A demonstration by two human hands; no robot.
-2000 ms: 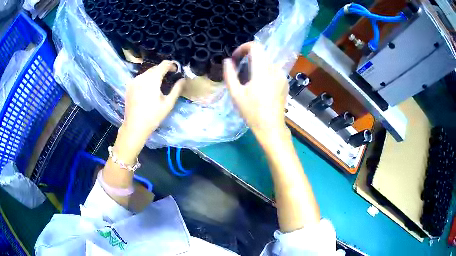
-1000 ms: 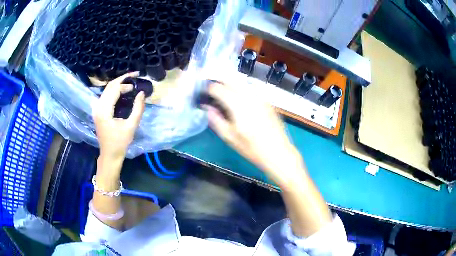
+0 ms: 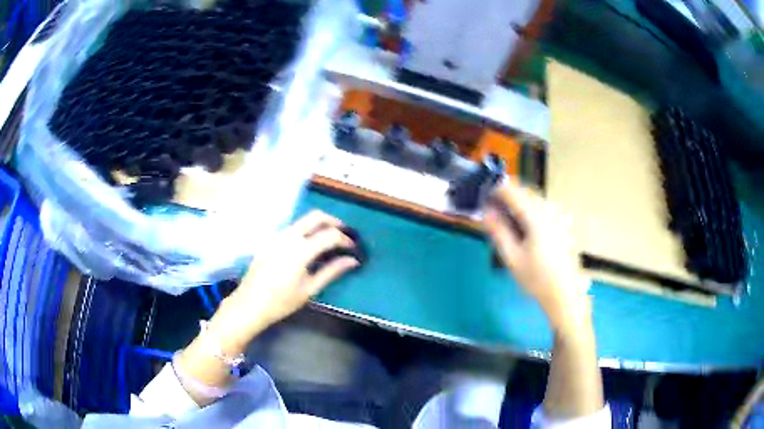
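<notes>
The frame is blurred. My left hand [image 3: 293,264] holds dark black plastic parts [image 3: 345,250] over the bench, in front of the press fixture. My right hand [image 3: 532,239] is at the right end of the four-station fixture [image 3: 394,176], its fingers on a black part [image 3: 469,188] beside the rightmost post. Whether that part is seated cannot be told. The other three stations show dark upright posts or parts. The plastic-lined box [image 3: 75,226] of packed black cylinders [image 3: 167,84] is at the left.
The grey press block [image 3: 469,38] and silver press plate [image 3: 519,113] stand above the fixture. A tan cardboard sheet [image 3: 611,176] with rows of black parts [image 3: 699,197] lies at the right on the green-blue bench [image 3: 419,289]. Blue plastic basket edges show at the far left.
Both hands have moved right, out of the plastic-lined box. My left hand now holds its parts over the bench, and my right hand has reached the fixture's right end. The view has shifted right.
</notes>
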